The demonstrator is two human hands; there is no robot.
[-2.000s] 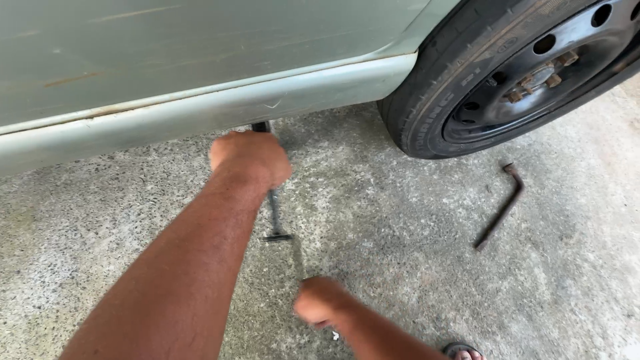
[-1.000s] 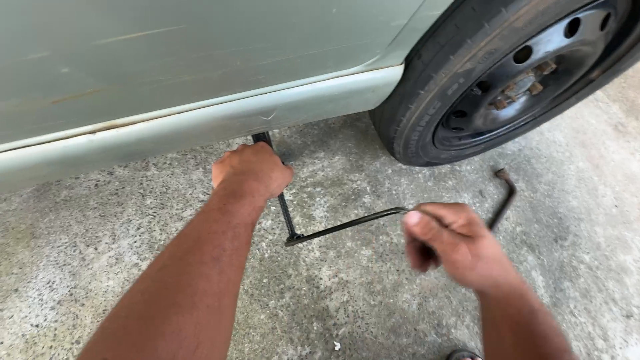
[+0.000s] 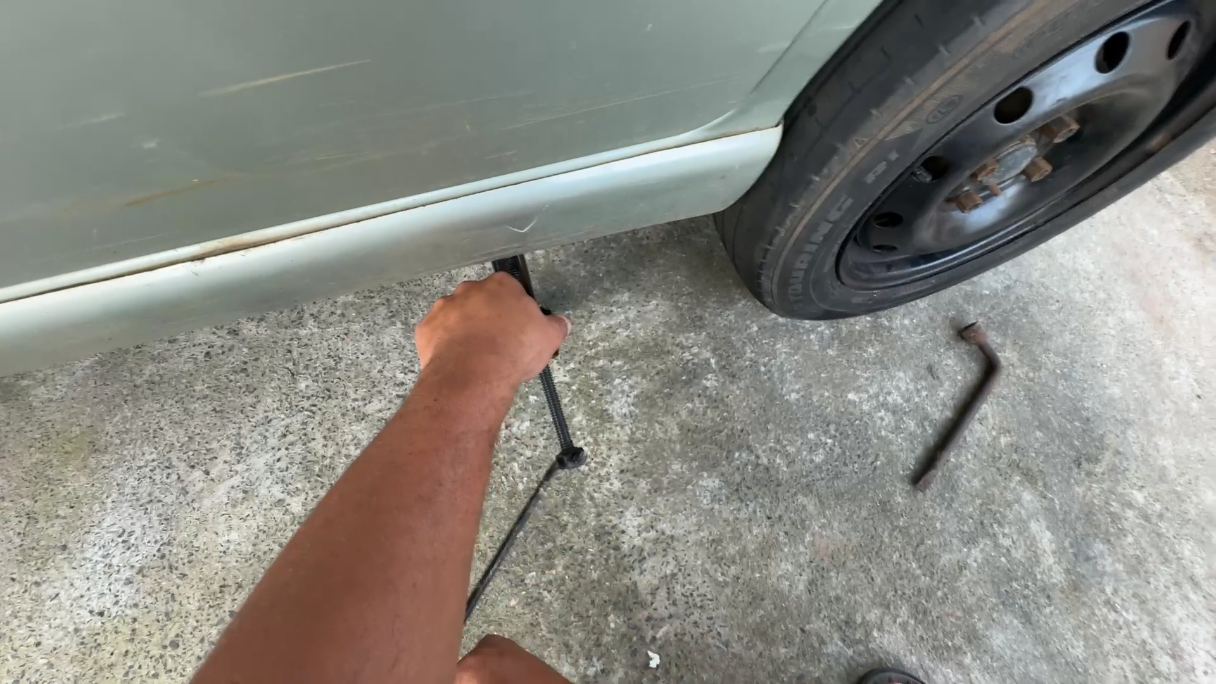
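My left hand [image 3: 489, 323] grips a black car jack [image 3: 510, 266] just below the pale green car's rocker panel [image 3: 399, 237]. From under that hand the jack's threaded screw [image 3: 554, 404] runs out toward me to a joint [image 3: 570, 458]. A thin metal crank rod [image 3: 513, 546] goes down and left from this joint and passes behind my left forearm. My right hand [image 3: 503, 662] shows only in part at the bottom edge, close to the rod; its fingers and its hold are hidden.
A rusty L-shaped lug wrench [image 3: 964, 408] lies on the concrete floor [image 3: 760, 494] at the right. Above it stands the car's wheel, with a tire [image 3: 798, 228] and a black steel rim [image 3: 1007, 180] bearing rusty lug nuts. Part of a shoe [image 3: 888, 676] shows at the bottom edge.
My right hand and the crank rod have swung from the right side round to the bottom, left of the joint. My left hand stays at the jack under the car.
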